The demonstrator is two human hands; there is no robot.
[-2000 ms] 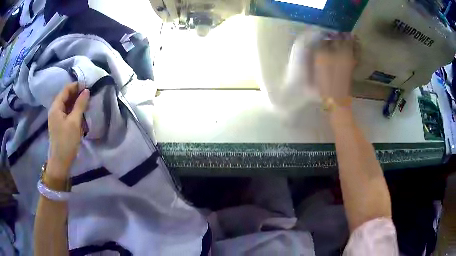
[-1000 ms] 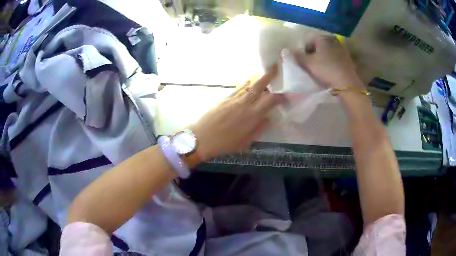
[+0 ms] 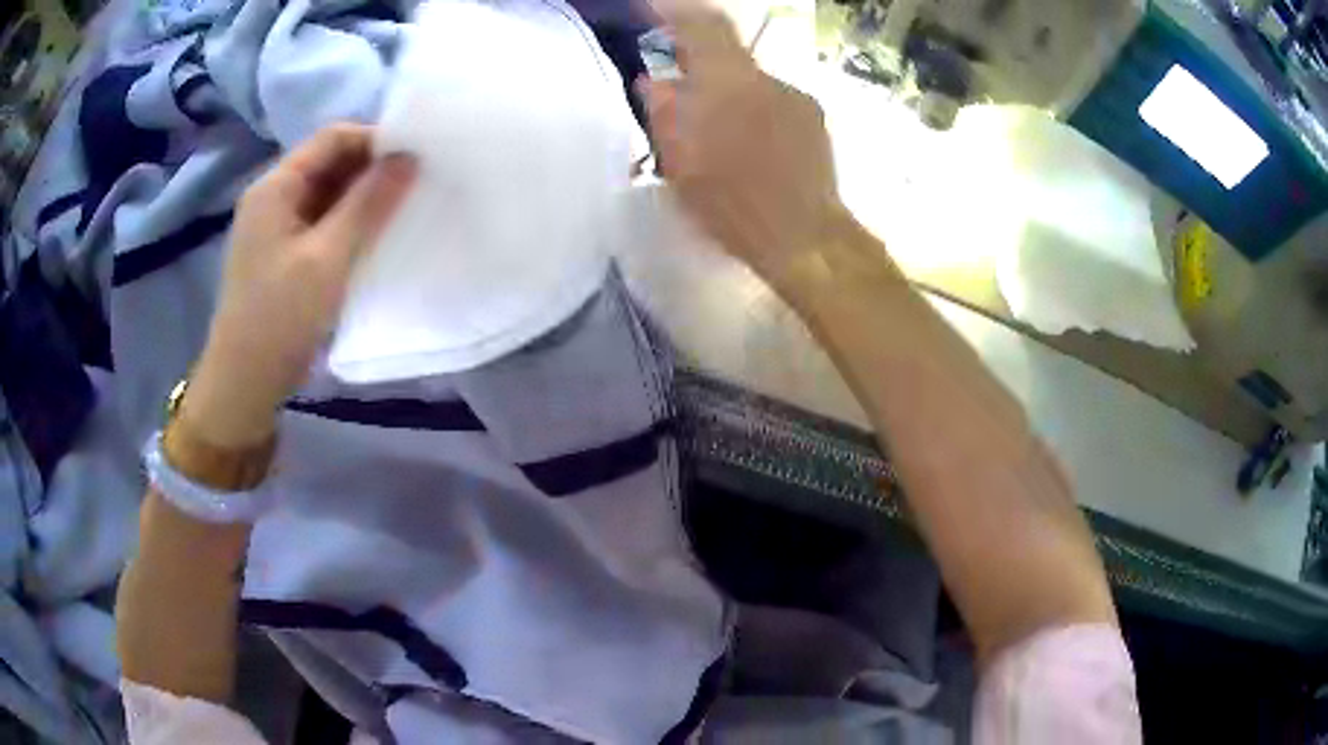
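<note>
My left hand point(image 3: 291, 269) pinches the left edge of a white fabric piece point(image 3: 488, 204) with a rounded, stitched-looking lower edge. The piece lies over the light grey-blue garment body point(image 3: 481, 539) with its navy bands. My right hand point(image 3: 750, 168) is at the right of the white piece, near its upper right edge; its fingers are bent and partly cut off by the top edge of the picture, so whether they grip the cloth cannot be told. A second white piece point(image 3: 1085, 233) with a ragged edge lies on the machine bed.
The sewing machine's teal panel point(image 3: 1194, 131) with its bright screen is at upper right. A yellow item point(image 3: 1196, 259) and dark thread snips point(image 3: 1264, 460) are beside the machine base. The green table edge strip point(image 3: 794, 451) runs diagonally under my right forearm. Garment cloth is heaped at left.
The view has turned left. Both hands have moved from the machine bed to the garment at left, where the white piece now lies. A ragged white piece shows on the bed.
</note>
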